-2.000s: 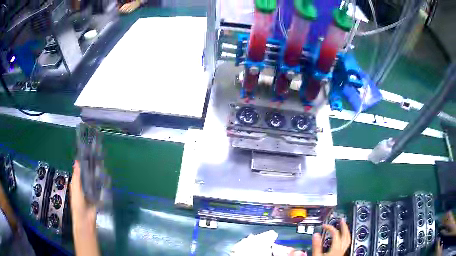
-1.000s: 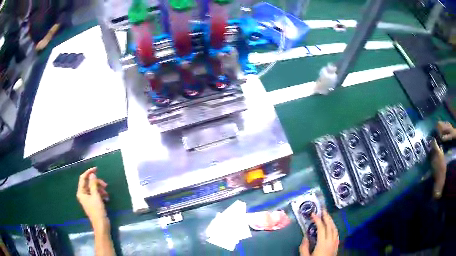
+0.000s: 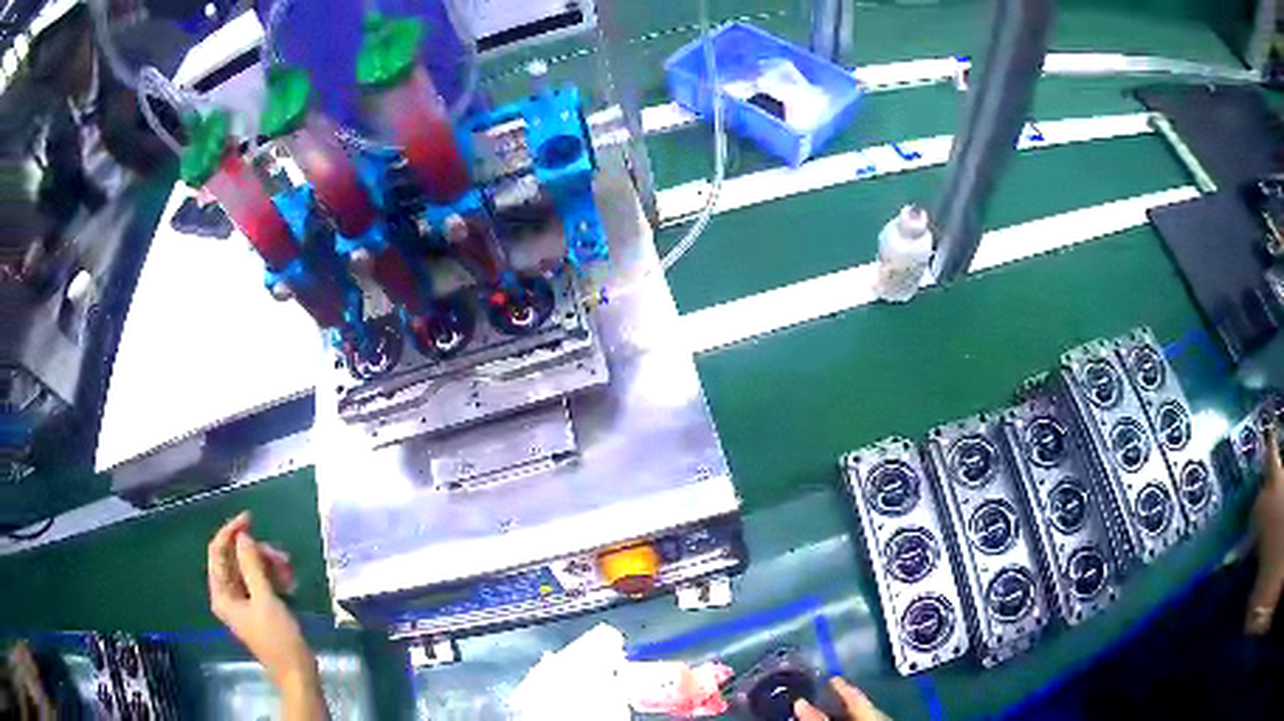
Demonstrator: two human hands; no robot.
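Observation:
My left hand is raised at the lower left, left of the dispensing machine, with fingers apart and nothing in it. My right hand is cut off by the bottom edge, its fingers on a dark speaker unit that is also partly cut off. Another speaker unit lies in the dispensing fixture, under three red glue syringes with green caps and blue clamps. The syringe tips are close above its three rings. The glue dispensing machine has an orange button in front.
Several speaker units lie in a row at the right, others at the lower left. White crumpled paper and a pink cloth lie before the machine. A squeeze bottle stands near a post; blue bin behind. Another person's arm is far right.
The view has swung right. My left hand no longer holds the unit seen two seconds ago. My right hand and its unit are lower, partly out of the picture.

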